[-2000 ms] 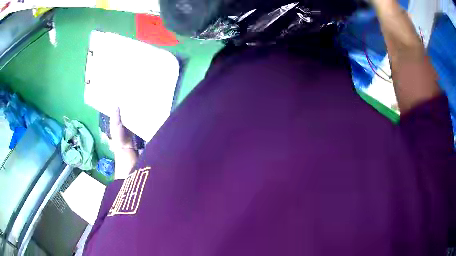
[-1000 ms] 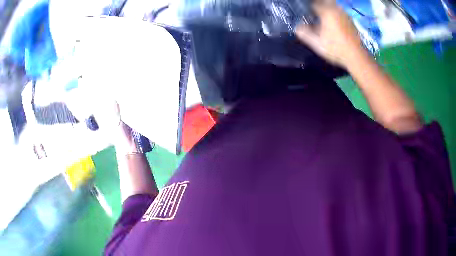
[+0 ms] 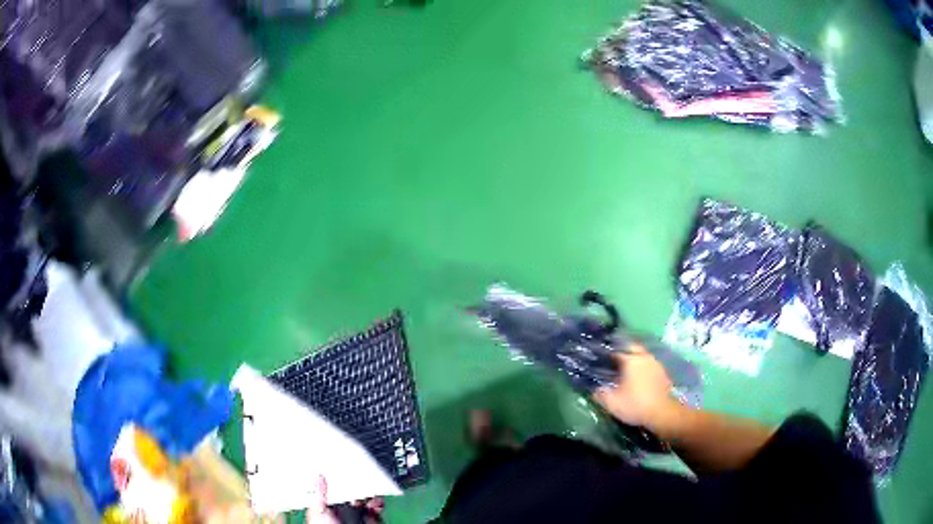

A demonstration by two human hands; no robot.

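Observation:
My right hand [image 3: 639, 387] is closed on a dark garment in clear plastic [image 3: 552, 343], held above the green floor, slightly blurred; a black curved hook shape shows at its top. My left hand [image 3: 325, 504] is at the bottom edge, mostly cut off and hidden, with fingertips at the lower edge of the clipboard [image 3: 358, 394]. The clipboard has a dark gridded backing and a white sheet [image 3: 302, 450] lying askew across it.
Bagged dark garments lie on the green floor at the upper right [image 3: 716, 72] and at the right [image 3: 737, 261]. Dark bagged goods [image 3: 153, 92] are piled at the upper left. A blue plastic bag [image 3: 133, 404] is at the lower left.
The view has swung from the worktables to open floor. My right hand now holds the bagged garment low in front of me. The clipboard is lower, and its dark backing shows.

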